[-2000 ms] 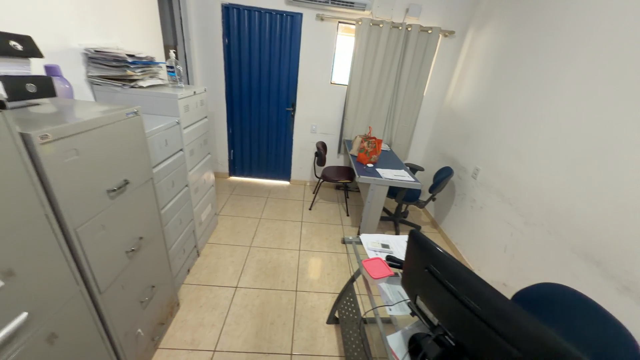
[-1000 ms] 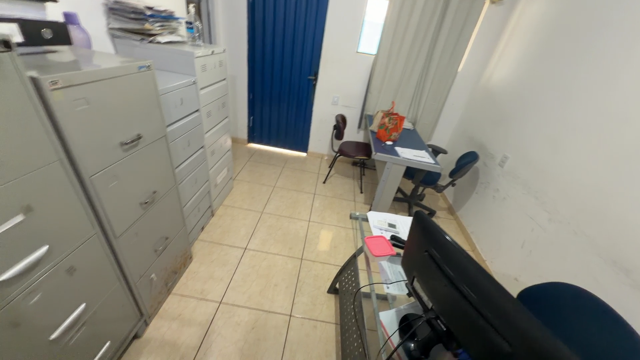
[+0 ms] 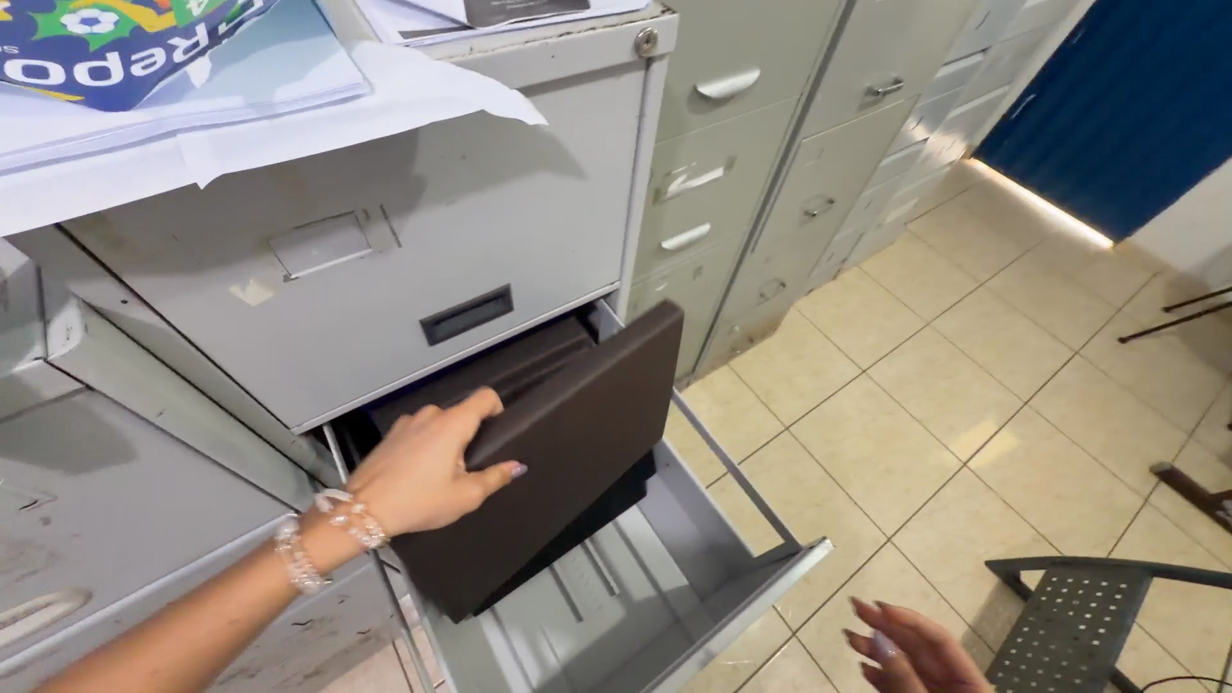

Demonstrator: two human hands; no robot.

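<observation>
My left hand (image 3: 428, 472), with clear bead bracelets at the wrist, grips the top edge of a dark brown binder or folder (image 3: 568, 443). That folder tilts forward inside a pulled-out metal filing cabinet drawer (image 3: 674, 539). Behind it more dark folders (image 3: 510, 371) stand in the drawer, partly hidden, and a black one shows beneath it. The front part of the drawer shows its bare metal bottom. At the lower right my right hand (image 3: 910, 650) is held over the floor, fingers apart, touching nothing visible.
Papers and a colourful printed sheet (image 3: 144, 48) lie on the grey cabinet (image 3: 539, 183), overhanging its edge. More filing cabinets (image 3: 722, 144) line the wall towards a blue door (image 3: 1107, 106). A perforated black metal panel (image 3: 1068, 626) stands at the lower right on the tiled floor.
The view has swung left and down to a nearer cabinet. Both hands are now in view, the left one on a folder in an open drawer; neither showed in the earlier frames.
</observation>
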